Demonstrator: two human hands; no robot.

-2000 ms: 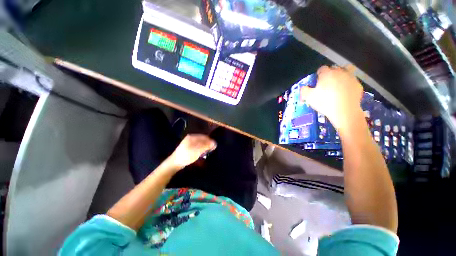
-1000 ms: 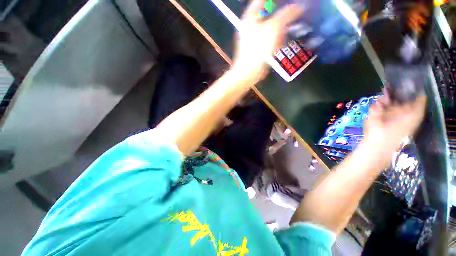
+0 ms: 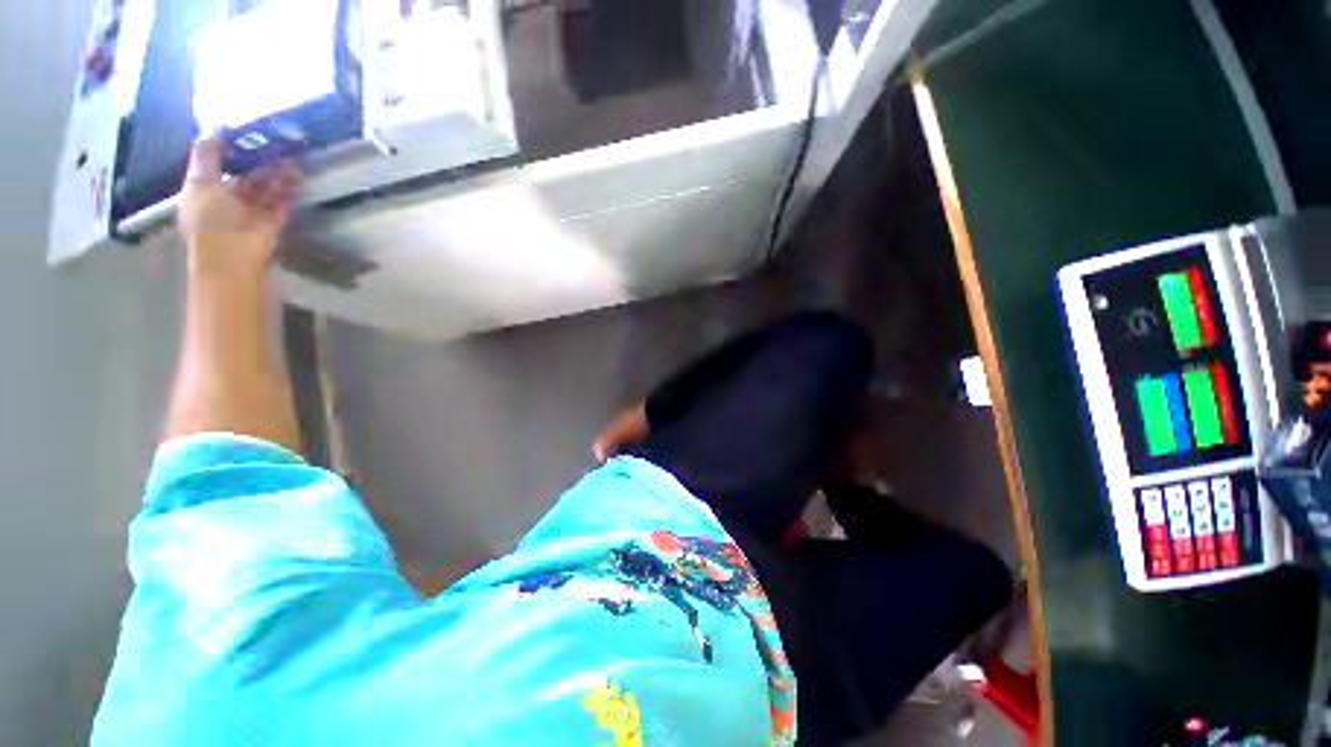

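Observation:
My left hand is at the upper left, gripping the near lower edge of a product box, its top washed out white by glare. The box is over the dark infeed strip of the white machine, beside a white plate. Whether it rests there is unclear. A small patch of skin beside my thigh may be my right hand; its fingers are hidden. The counting scale stands on the bench at the right, displays lit. A dark box, cut off by the frame, is at its right side.
The dark green bench with a wood-coloured edge runs down the right. My dark-clothed legs are between machine and bench. A small white piece is at the bench edge. A red object is low beside the bench.
The view has swung left to the machine. My left hand has moved from the scale to the infeed and now holds a box. My right hand has left the boxes on the bench.

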